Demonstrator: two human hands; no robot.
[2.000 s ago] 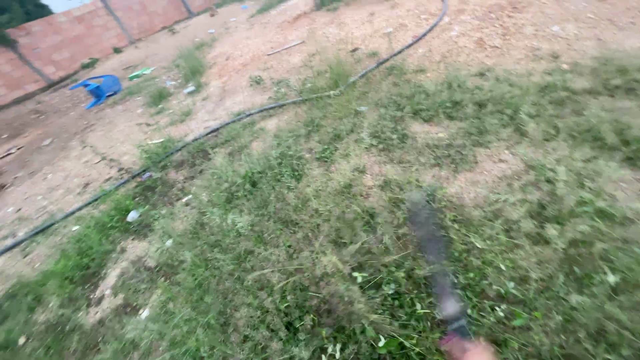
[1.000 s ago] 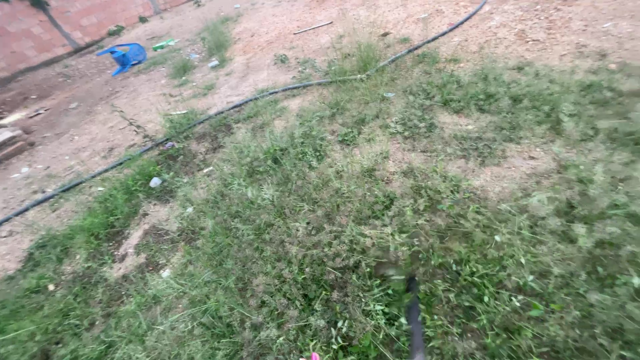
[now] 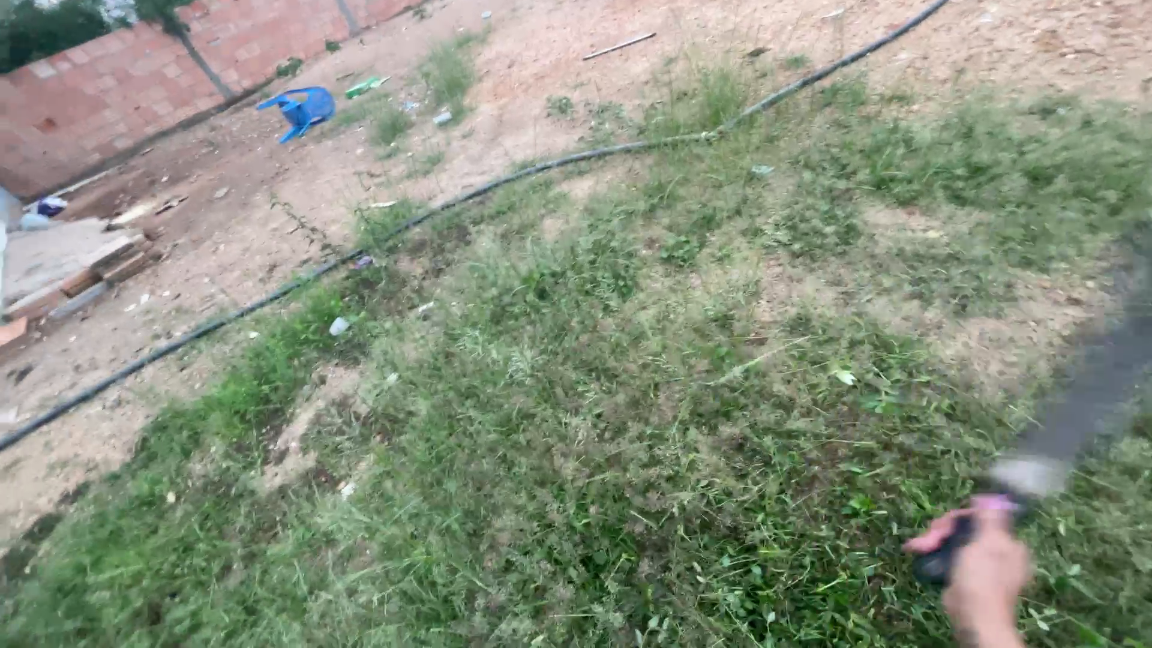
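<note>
At the lower right, my right hand (image 3: 988,571) is closed around the dark handle of a long-bladed tool, which looks like a machete (image 3: 1093,387). Its wide grey blade points up and to the right, blurred by motion, over the grass. Low green grass and weeds (image 3: 576,432) cover the ground below and to the left of the hand, with loose blades and leaves lying about. My left hand is out of view.
A dark hose (image 3: 567,160) runs across the ground beyond the weeds. Farther off lie a blue plastic chair (image 3: 306,110), tipped over, and a thin stick (image 3: 619,47). Bricks (image 3: 99,274) edge a slab at the left, and a brick wall (image 3: 117,90) stands behind.
My right hand, mostly out of frame a second ago, now shows at the lower right. The blade has swung to the right and up.
</note>
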